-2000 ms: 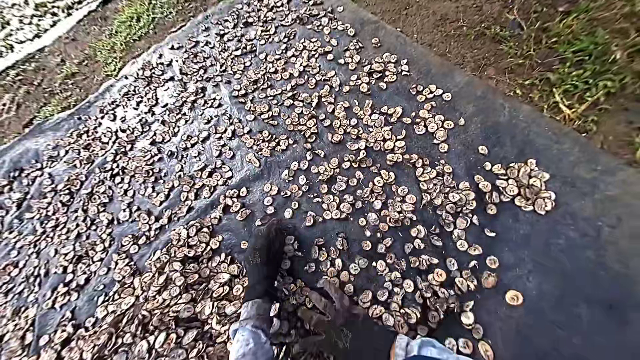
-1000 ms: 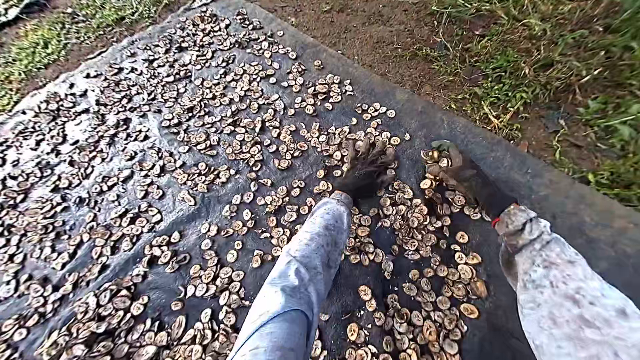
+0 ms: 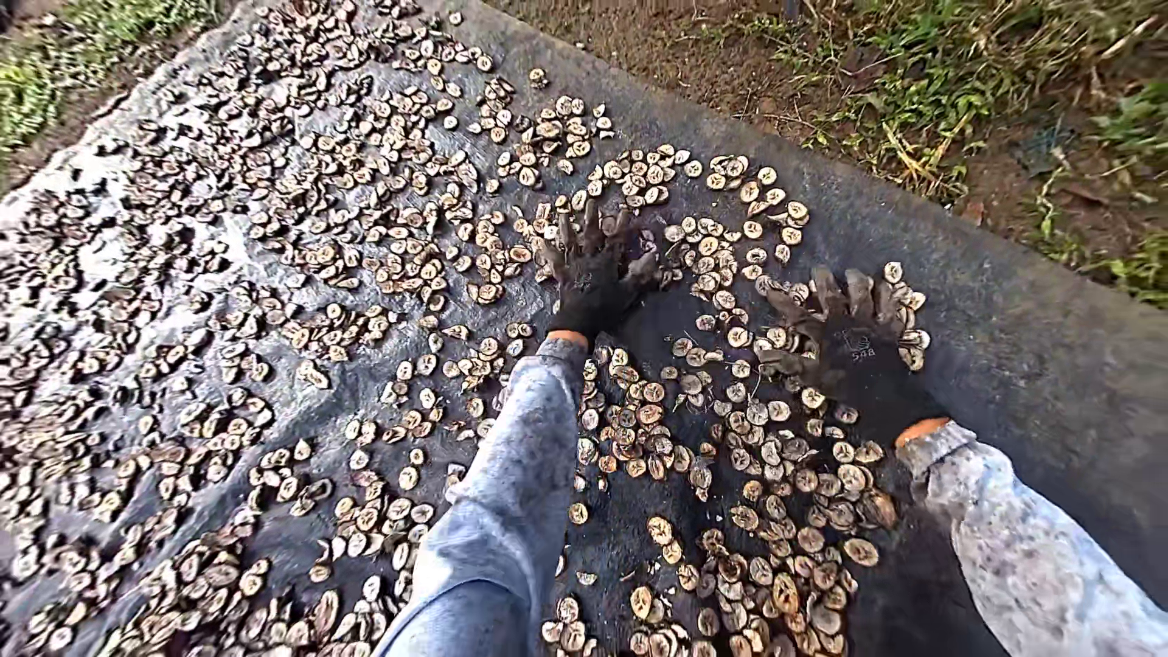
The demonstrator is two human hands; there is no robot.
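Note:
Many round dried slices (image 3: 639,420), pale with dark rims, lie scattered over a dark ground sheet (image 3: 1022,365). My left hand (image 3: 598,274), in a black work glove with an orange cuff edge, rests palm down among the slices near the middle, its fingers spread. To the right, my right hand (image 3: 844,347), in a matching glove, is also palm down with its fingers apart, touching slices; several lie just beyond its fingertips. What is under the palms is hidden. Both forearms wear stained, light grey-blue sleeves.
Beyond the sheet's upper right edge are brown soil (image 3: 721,78) and grass (image 3: 940,100). More grass (image 3: 27,91) grows past the upper left edge. Slices lie more thickly on the left part of the sheet, which has folds.
The hands were close together at the bottom two seconds ago, then farther up the sheet. Since one second ago, the right hand's fingers have spread flat. The view has shifted.

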